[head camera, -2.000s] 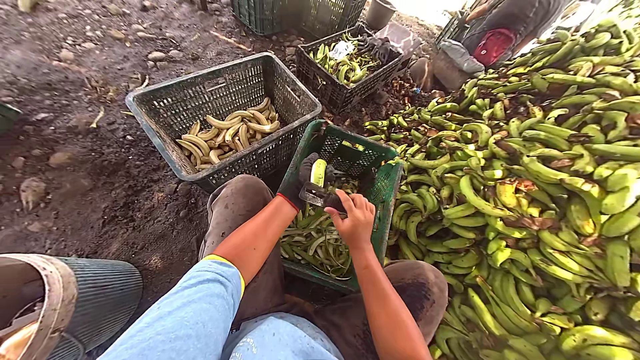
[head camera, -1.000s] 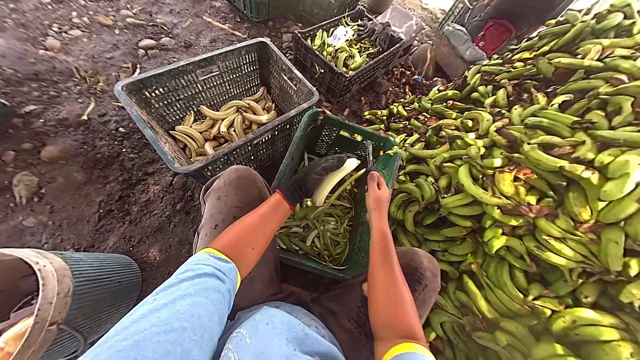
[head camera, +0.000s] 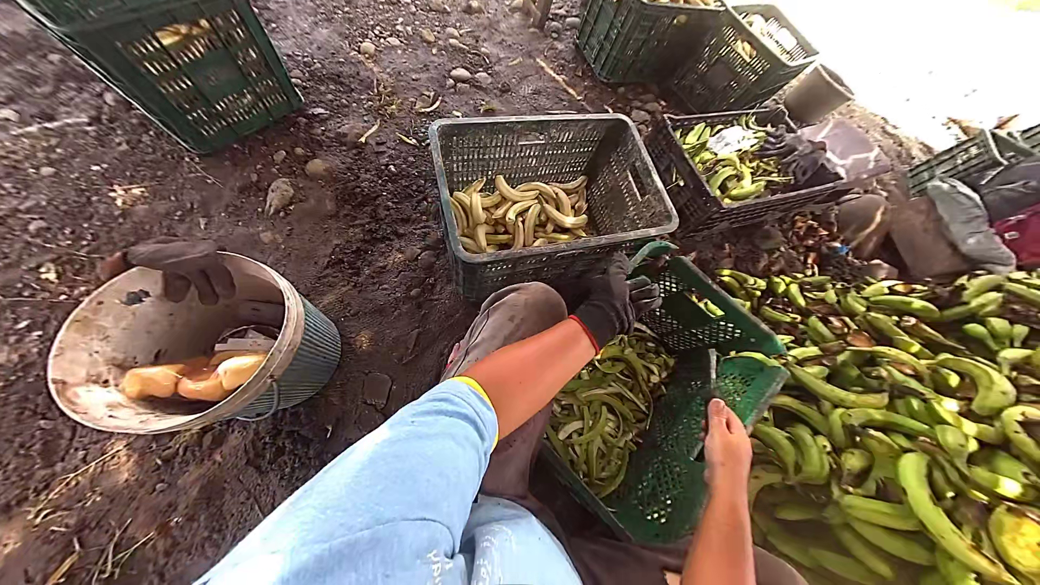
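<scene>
My left hand (head camera: 615, 302), in a dark glove with a red cuff, is at the near left rim of a green plastic crate (head camera: 735, 313); whether its fingers grip the rim is unclear. Green peels (head camera: 609, 414) fill the left part of this crate. Bare, my right hand (head camera: 725, 439) holds a knife (head camera: 712, 370) upright over the crate's right side. Beyond my left hand, a grey plastic crate (head camera: 552, 122) holds peeled plantains (head camera: 528, 213). A large heap of green plantains (head camera: 894, 406) lies at the right.
A bucket (head camera: 313, 345) at the left holds orange-tan objects (head camera: 195, 378), with a dark glove (head camera: 183, 264) on its rim. Green crates (head camera: 203, 77) (head camera: 638, 41) stand farther off. A dark crate (head camera: 715, 213) holds green plantain pieces. Muddy, stony ground (head camera: 366, 203) lies between them.
The peeled plantain that was in my left hand is no longer seen there, and that hand has moved toward the grey crate. My right hand still holds the knife. The view has swung left.
</scene>
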